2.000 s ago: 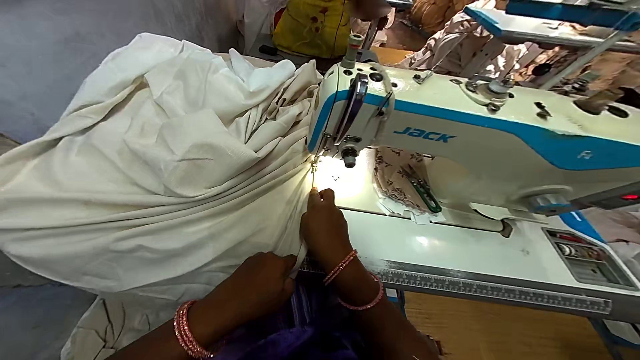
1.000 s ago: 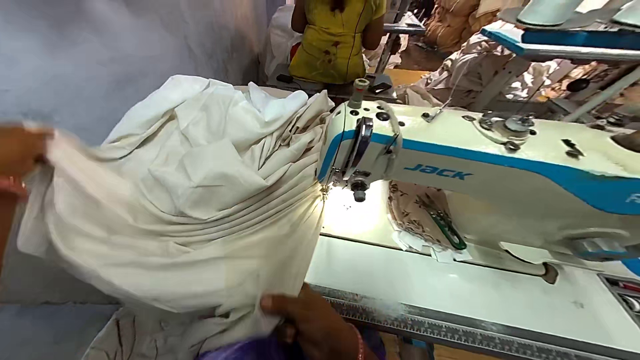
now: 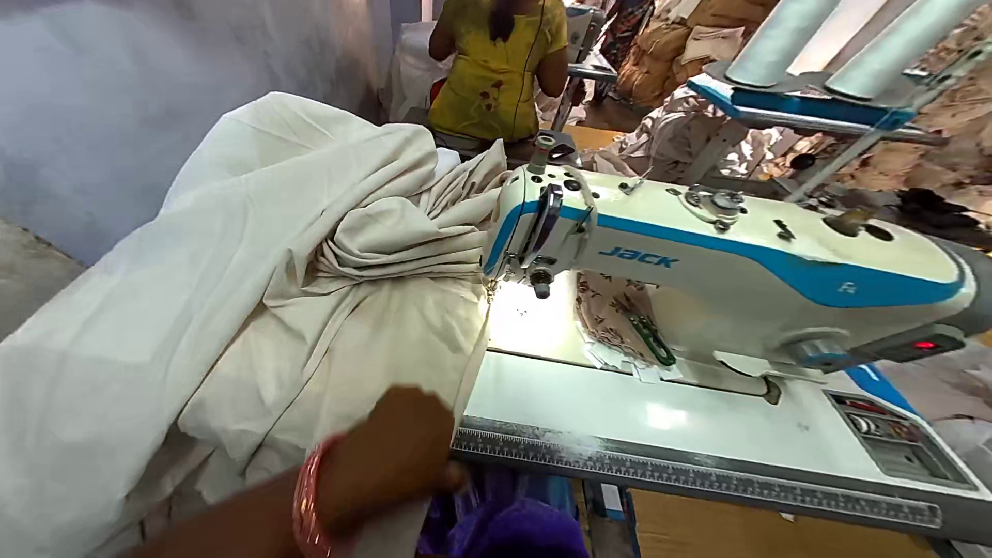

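A large cream cloth point(image 3: 341, 341) lies bunched and folded left of a white and blue Jack sewing machine point(image 3: 697, 256). Its right edge runs from the lit needle area point(image 3: 491, 291) down toward the table's front. My left hand point(image 3: 387, 457), with pink-red bangles on the wrist, is curled at the cloth's near right edge, its fingers partly hidden and blurred. My right hand is not in view. Green-handled thread snips point(image 3: 651, 339) lie on a printed fabric piece point(image 3: 612, 314) under the machine arm.
A ruler strip point(image 3: 697, 473) runs along the table's front edge. Thread cones point(image 3: 783, 43) stand on a rack behind the machine. A person in a yellow top point(image 3: 496, 70) is further back. A recessed tray point(image 3: 899, 438) holds small items at right.
My left hand has come from the far left to the cloth's near right edge. My right hand, earlier on the cloth's lower edge, has left view. The cloth is spread differently at left.
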